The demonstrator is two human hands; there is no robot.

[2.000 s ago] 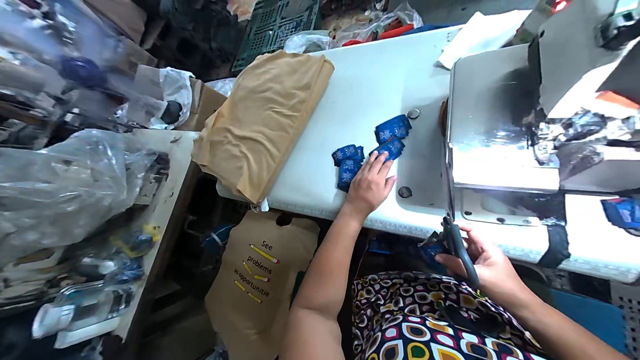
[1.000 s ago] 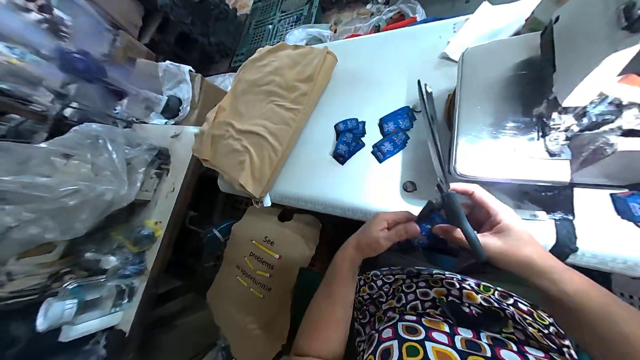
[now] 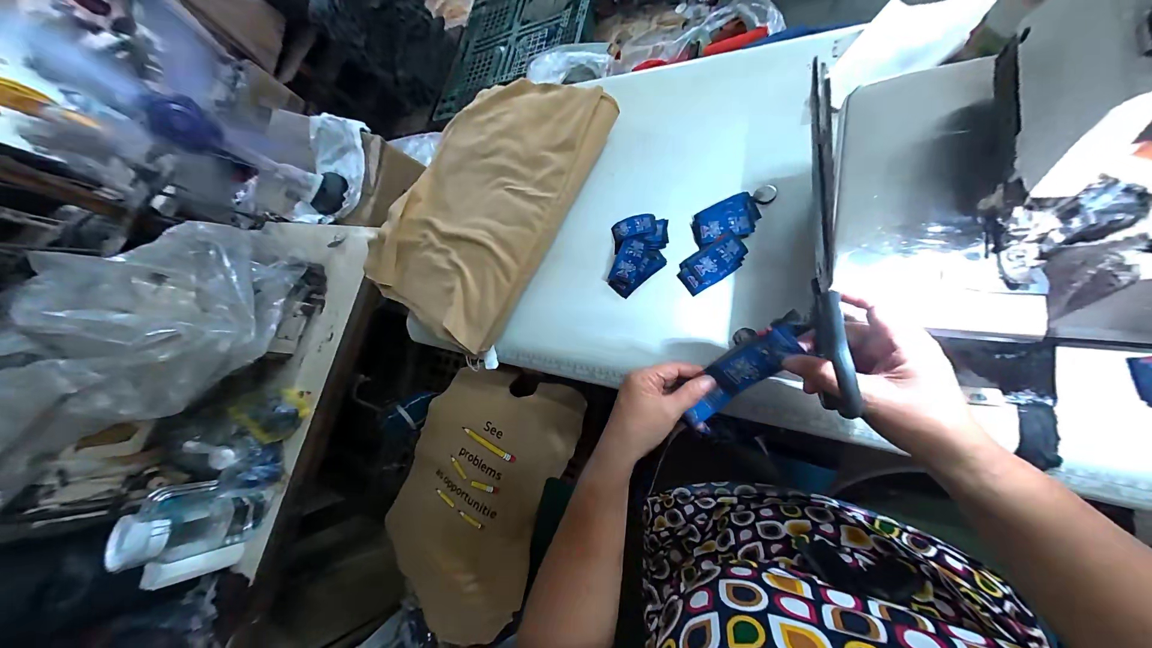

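Observation:
My left hand [image 3: 661, 405] pinches the lower end of a blue printed label strip [image 3: 747, 371] at the table's front edge. In my right hand [image 3: 886, 373] are the black-handled scissors [image 3: 823, 180], blades pointing away from me; its thumb and fingers also hold the strip's upper end. Beyond my hands, small stacks of blue labels lie in two groups, one on the left [image 3: 636, 255] and one on the right [image 3: 718, 243], on the white table [image 3: 585, 337]. Folded tan fabric [image 3: 504, 198] lies at the table's left end.
A printed tan fabric piece [image 3: 486, 504] hangs below the table's front edge. To the right stands a pale machine bed [image 3: 918, 180] with black tape near it. Another table with a plastic bag [image 3: 153, 315] and a clear plastic bottle [image 3: 180, 535] is at left.
My left hand has left the label stacks and come back to the table's front edge, where it now holds a strip. The scissors, low beside my right hand at first, now point up over the table.

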